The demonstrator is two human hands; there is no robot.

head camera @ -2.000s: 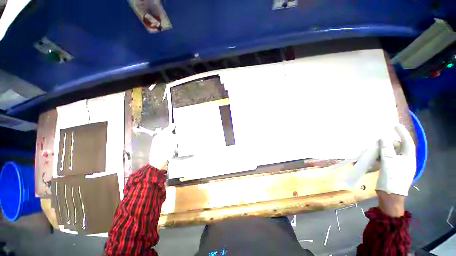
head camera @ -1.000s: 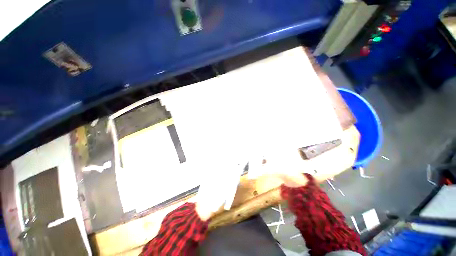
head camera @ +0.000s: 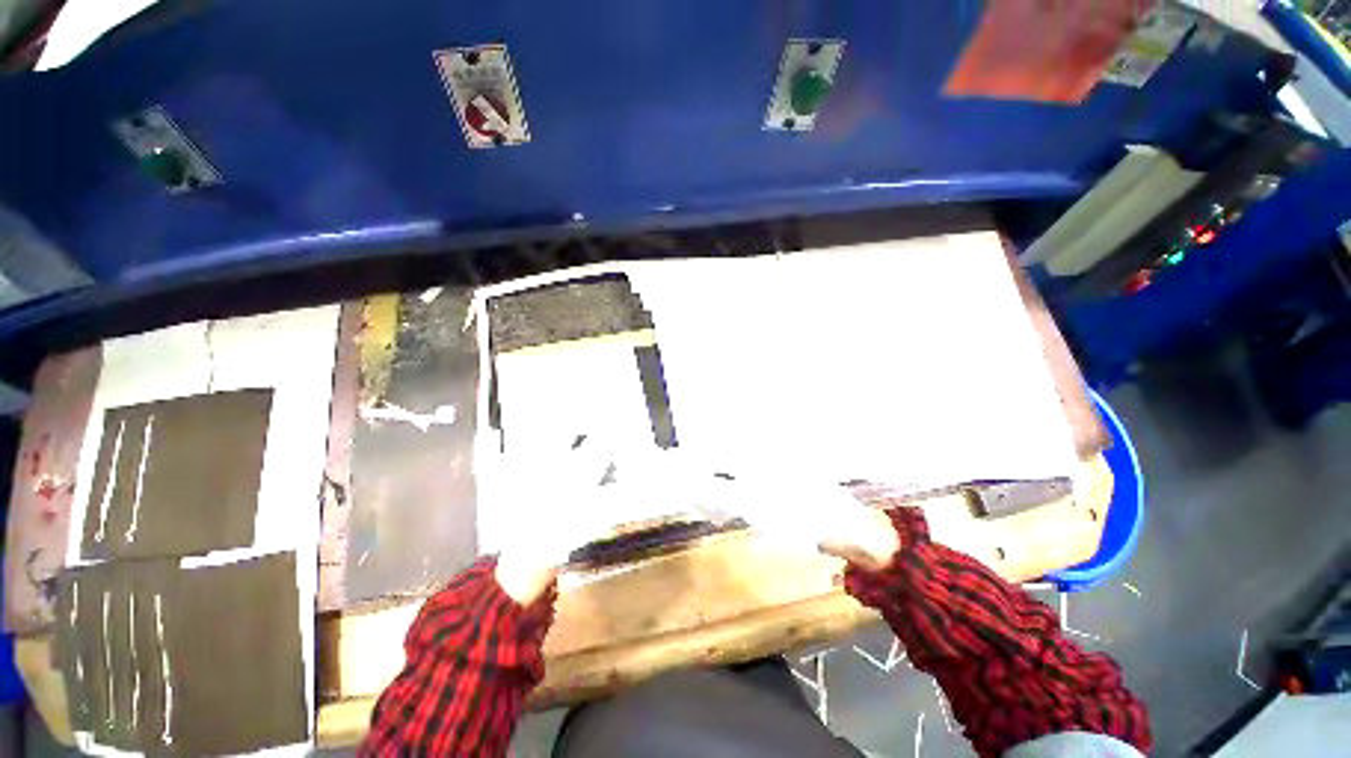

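Note:
My left hand point(head camera: 541, 536) and my right hand point(head camera: 815, 511), in white gloves, are low over the front edge of the white sheets. Glare blends the gloves with the white; whether they grip a sheet edge cannot be told. The large white backing sheet point(head camera: 874, 356) lies at the right. Left of it, a white sheet with an open window shows the dark board point(head camera: 563, 311), a yellow strip point(head camera: 578, 344), a white piece point(head camera: 571, 393) and a narrow dark strip point(head camera: 655, 397).
Two brown panels with pale lines point(head camera: 185, 474) lie on white backing at the left. White scraps point(head camera: 408, 416) lie on the board. A dark metal piece point(head camera: 1019, 496) sits by the wooden edge point(head camera: 711, 600). A blue bin point(head camera: 1122, 489) stands at right; the blue press point(head camera: 637, 119) is behind.
The view has swung back left. The white strip seen in my hands a second ago cannot be made out now. My hands remain low at the front edge, slightly further apart.

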